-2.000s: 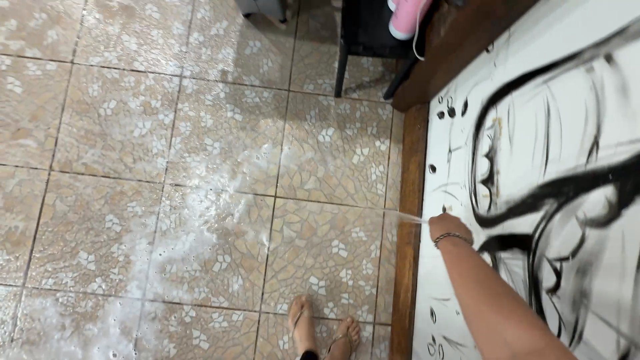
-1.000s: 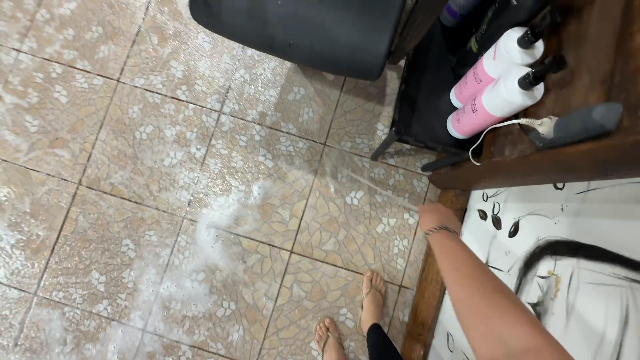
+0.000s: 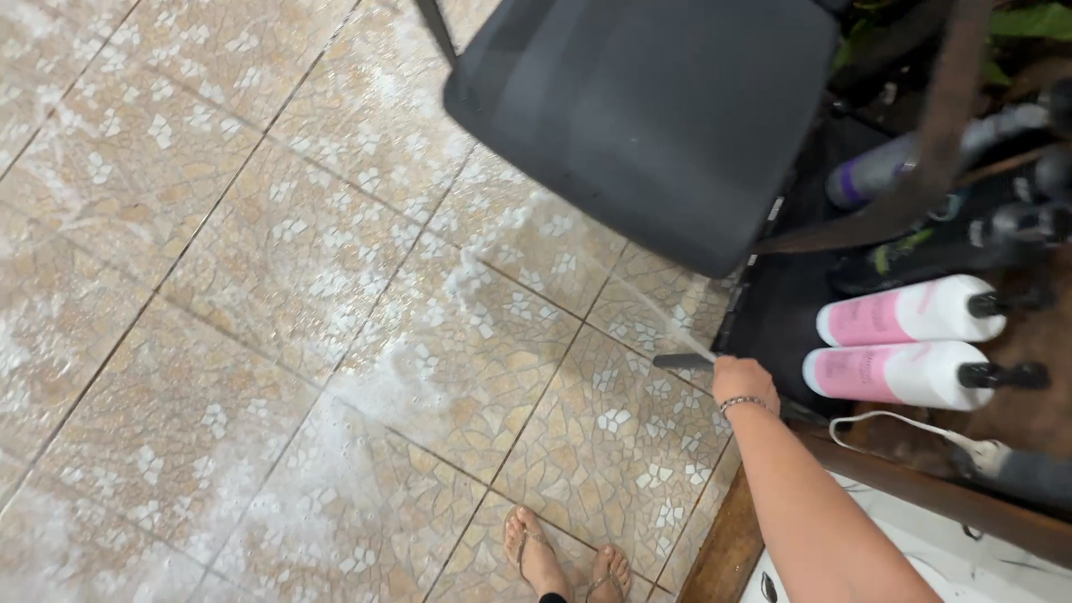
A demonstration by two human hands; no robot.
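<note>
My right hand [image 3: 745, 383], with a bracelet at the wrist, is closed in a fist at the right of centre. A thin jet of water [image 3: 662, 314] leaves it toward the upper left, over the floor; the hose or nozzle inside the fist is hidden. Wet patterned floor tiles [image 3: 536, 368] bear white suds [image 3: 389, 389] at the centre and lower left. The hand is beside a black chair's leg [image 3: 682, 361] and left of two pink-and-white pump bottles [image 3: 888, 373]. My left hand is out of view.
A black chair seat [image 3: 645, 126] juts over the floor at the top. Dark bottles and a grey bottle with a purple band [image 3: 871, 176] lie at the right. A white cable [image 3: 888, 416] with a plug hangs near a wooden edge [image 3: 720, 536]. Two sandalled feet [image 3: 532, 544] stand below.
The view has swung toward the black chair and pump bottles, which now fill more of the right side. The water jet still leaves my right hand toward the upper left.
</note>
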